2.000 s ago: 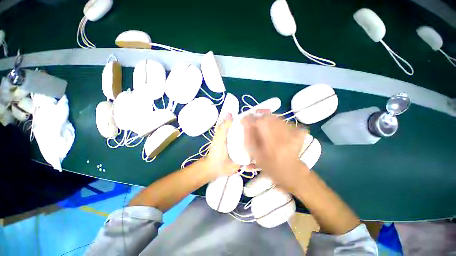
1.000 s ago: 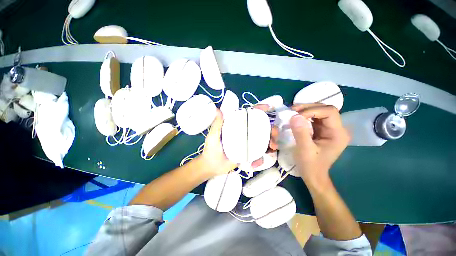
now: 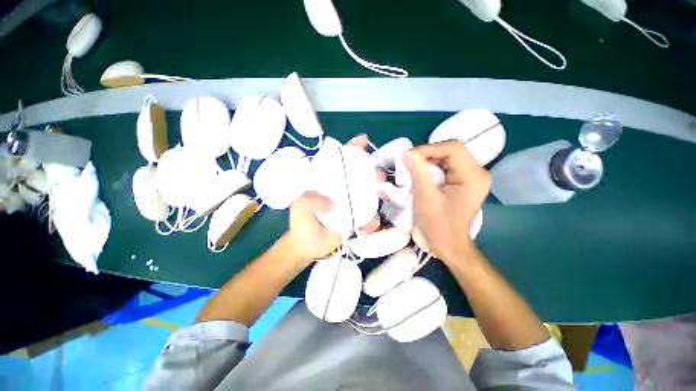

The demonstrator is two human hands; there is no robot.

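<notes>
My left hand [image 3: 314, 229] holds a white rounded housing [image 3: 345, 187] upright, its thin dark line facing me, with the fingers partly hidden behind it. My right hand [image 3: 449, 200] is just right of it and pinches a crumpled white wiping cloth [image 3: 395, 205] close to the housing's right edge. Whether the cloth touches the housing cannot be told. More housings with dark lines [image 3: 333, 289] lie below the hands near the bench edge, with tangled white cords between them.
A cluster of housings [image 3: 258, 127] lies left of my hands. A dispenser bottle [image 3: 534, 174] with its lid up lies at right. A crumpled white cloth or bag [image 3: 76, 214] is at far left. Beyond the pale rail [image 3: 427, 93], housings with cords [image 3: 323, 17] lie on the green belt.
The held housing has turned its lined face towards me and now tilts slightly left. My right hand has moved from over it to its right side. Housings on the belt have shifted left.
</notes>
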